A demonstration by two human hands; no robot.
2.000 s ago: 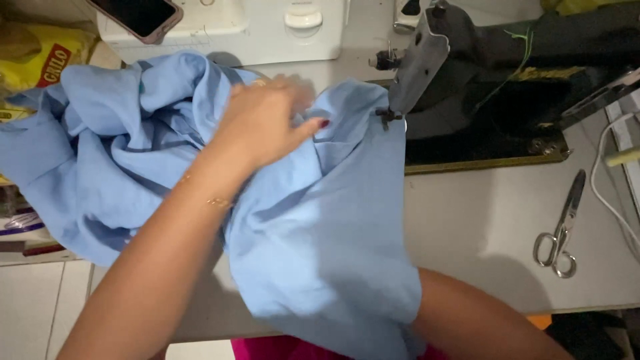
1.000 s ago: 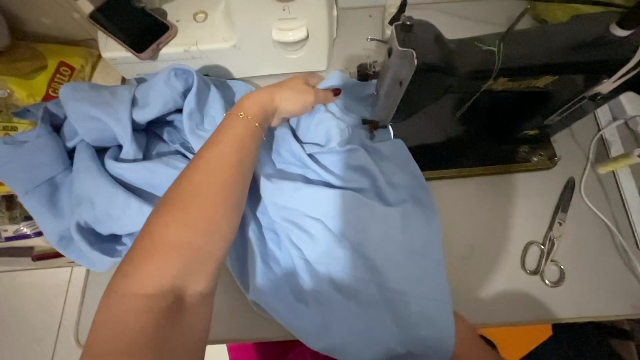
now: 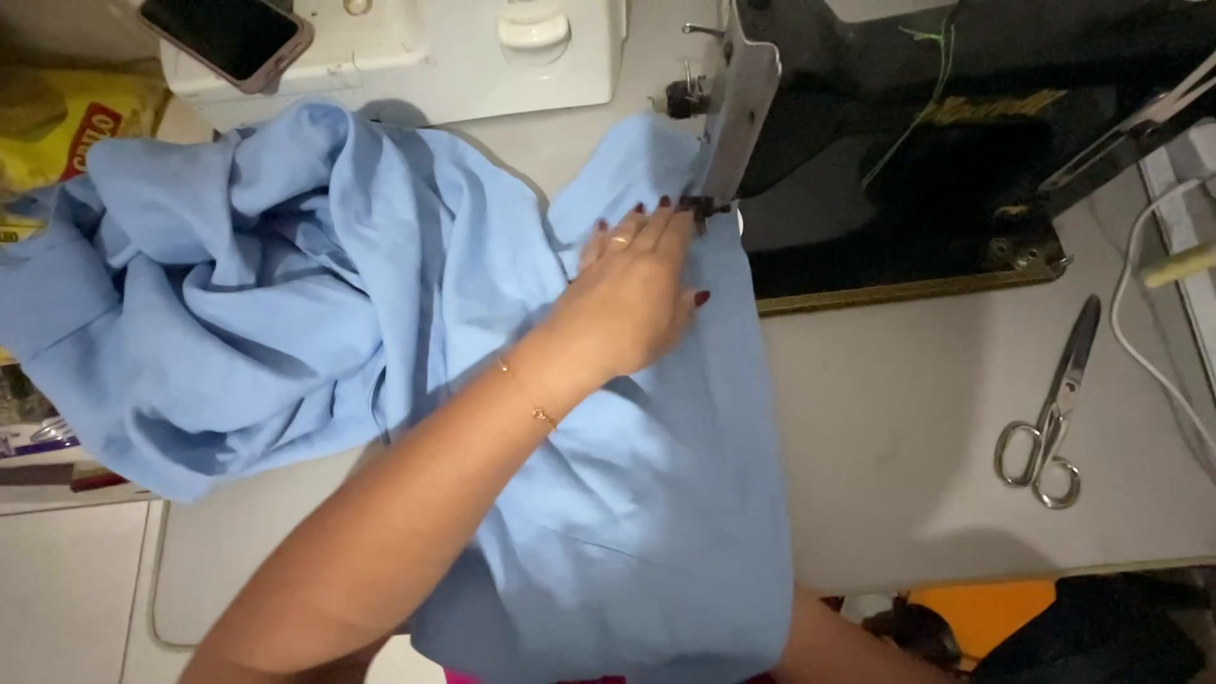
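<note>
My left hand lies palm down on a large piece of light blue fabric, its fingertips just beside the presser foot of a black sewing machine. The thumb is spread from the other fingers, and no cloth is seen pinched. The fabric's edge runs under the foot and down toward the table's front edge; more of it is bunched at the left. My right hand is not seen. Bare skin shows beneath the fabric at bottom right; whether arm or leg, I cannot tell.
Metal scissors lie on the white table at the right, near a white cable. A white machine stands at the back, with a phone on it. A yellow packet is at the far left.
My left hand has moved from the fabric's far part, behind the foot's left side, to a flat position close beside the foot. A flap of fabric now shows beyond the fingers.
</note>
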